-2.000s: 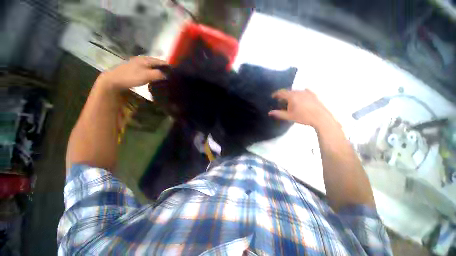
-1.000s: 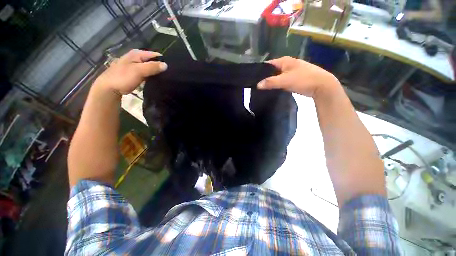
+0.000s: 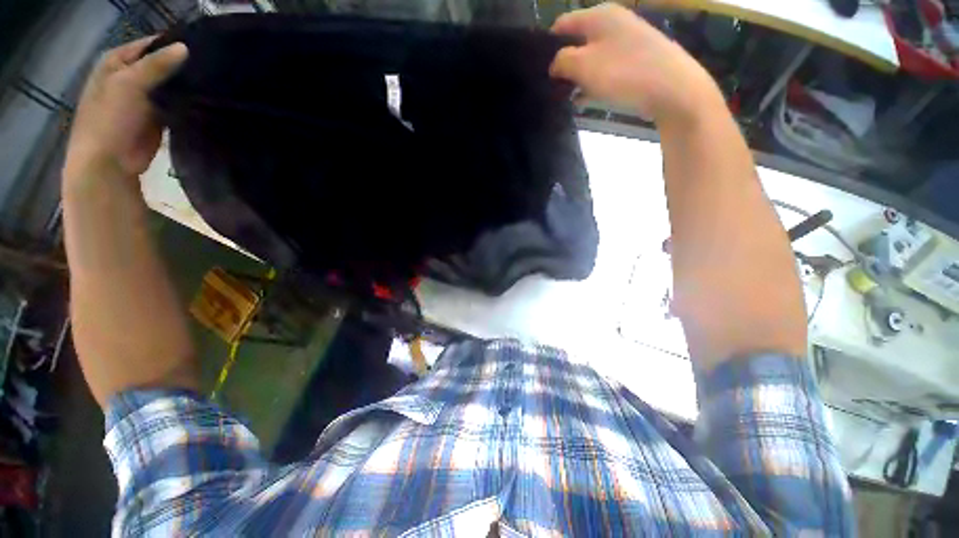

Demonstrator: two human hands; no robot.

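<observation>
A black garment point(image 3: 347, 158) hangs spread between my two bare hands, held up by its thicker top band. My left hand point(image 3: 121, 100) grips the band's left end, with the fingers partly behind the cloth. My right hand point(image 3: 626, 63) grips its right end. A small white label point(image 3: 395, 100) shows on the black cloth below the band. A thinner greyish-black layer point(image 3: 526, 247) shows along the lower right edge. A white piece point(image 3: 402, 355) and a yellow-tan strip point(image 3: 419, 355) are near my waist.
A long white table point(image 3: 631, 210) runs under and right of the garment. A sewing machine point(image 3: 889, 315) is at the right, with dark-handled scissors point(image 3: 901, 458) below it. A wooden stool-like object point(image 3: 226, 303) stands on the floor at left. Another table edge point(image 3: 799, 29) is at upper right.
My hands have moved farther apart and higher in the picture. The band is pulled wider and the garment's lower edge has risen, showing more white table below it.
</observation>
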